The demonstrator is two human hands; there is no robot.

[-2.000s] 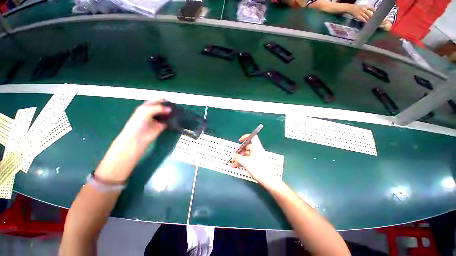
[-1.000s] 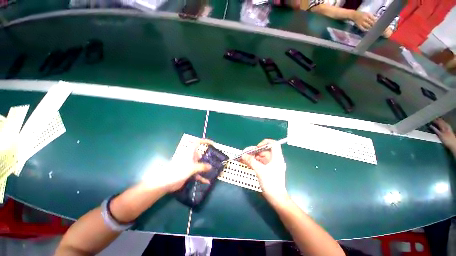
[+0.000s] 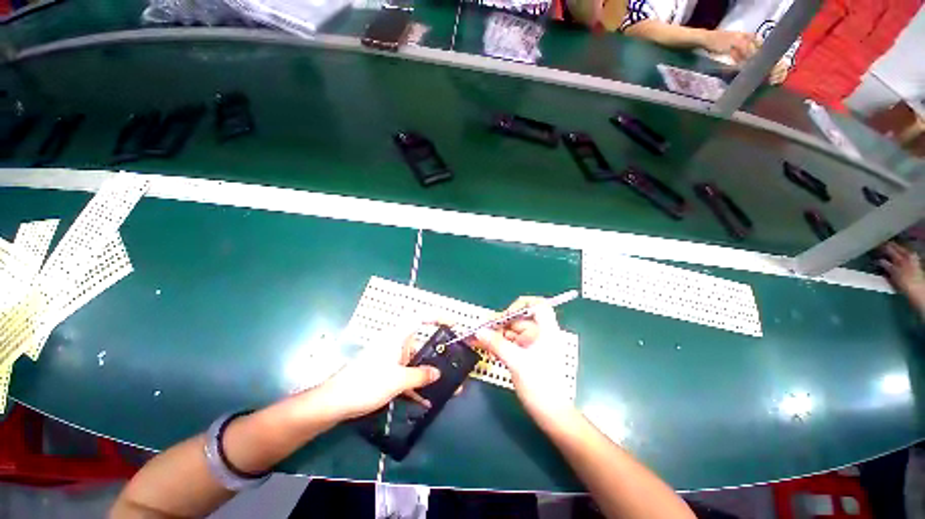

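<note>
My left hand [image 3: 380,380] holds a black phone housing [image 3: 414,424], tilted, its upper end toward the right hand. My right hand [image 3: 529,350] holds metallic tweezers [image 3: 507,316] pen-like, their tip at the housing's upper end beside a tiny yellowish ring [image 3: 441,348]. Whether the tip grips anything is too small to tell. A white sticker sheet [image 3: 390,304] with rows of dark marks lies on the green bench top under both hands, partly hidden by them and the housing.
A spare sheet [image 3: 669,292] lies right; a fanned sheet pile [image 3: 76,264] lies left. Beyond the pale rail [image 3: 304,205], a green belt carries several black housings [image 3: 421,158]. Another person's hand [image 3: 899,266] is at the right edge. Plastic bags [image 3: 512,36] lie on the far bench.
My left hand has brought the housing from the left onto the sheet, then slightly lower. The tweezers moved from the sheet to the housing. Belt housings shifted right; a hand appeared at the right edge.
</note>
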